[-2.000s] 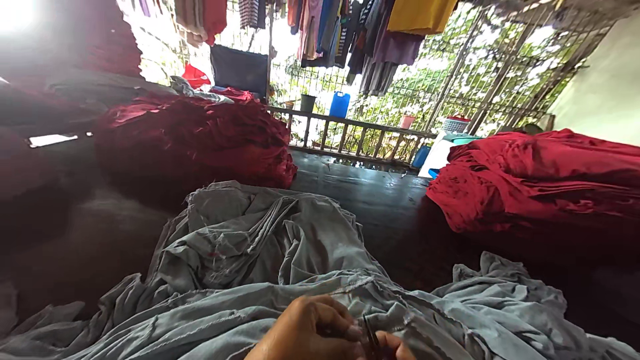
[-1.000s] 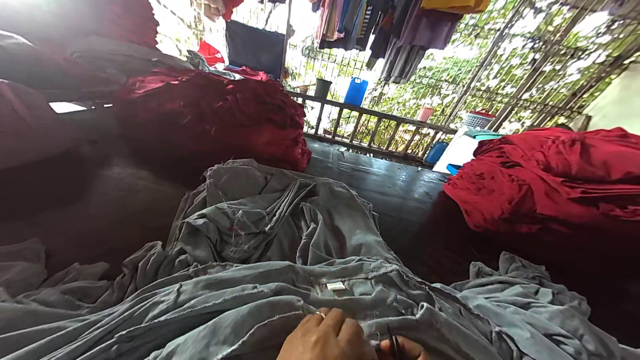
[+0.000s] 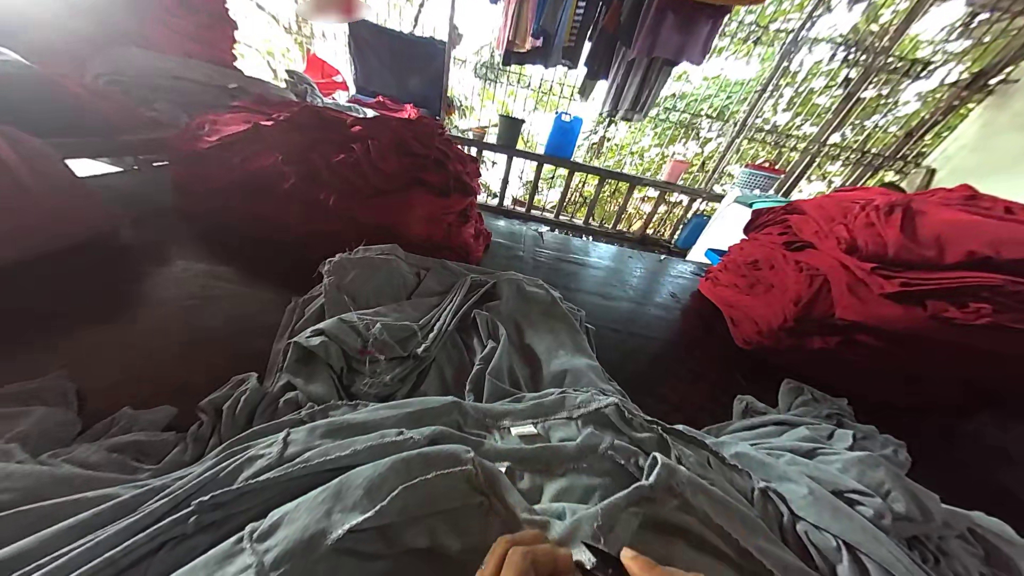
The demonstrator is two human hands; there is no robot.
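Note:
Grey fabric garments [image 3: 448, 448] with stitched seams and loose threads lie in folds across the foreground. A small white label [image 3: 524, 430] shows on one neckline. At the bottom edge, my left hand [image 3: 528, 554] has its fingers curled on the cloth, pinching its edge. Just right of it, my right hand [image 3: 652, 565] holds a small dark, pointed cutting tool [image 3: 600, 558], its tip at the fabric by my left fingers. Both hands are mostly cut off by the frame's lower edge.
Piles of red cloth stand at left [image 3: 336, 176] and right [image 3: 896, 264] on the dark floor [image 3: 608, 280]. Behind are a wooden railing [image 3: 592, 176], a blue jug [image 3: 563, 135], a basket [image 3: 758, 178] and hanging clothes [image 3: 640, 40].
The view has shifted. The white neckline label, not visible two seconds ago, now shows. Both hands sit lower in the frame, with less of them visible.

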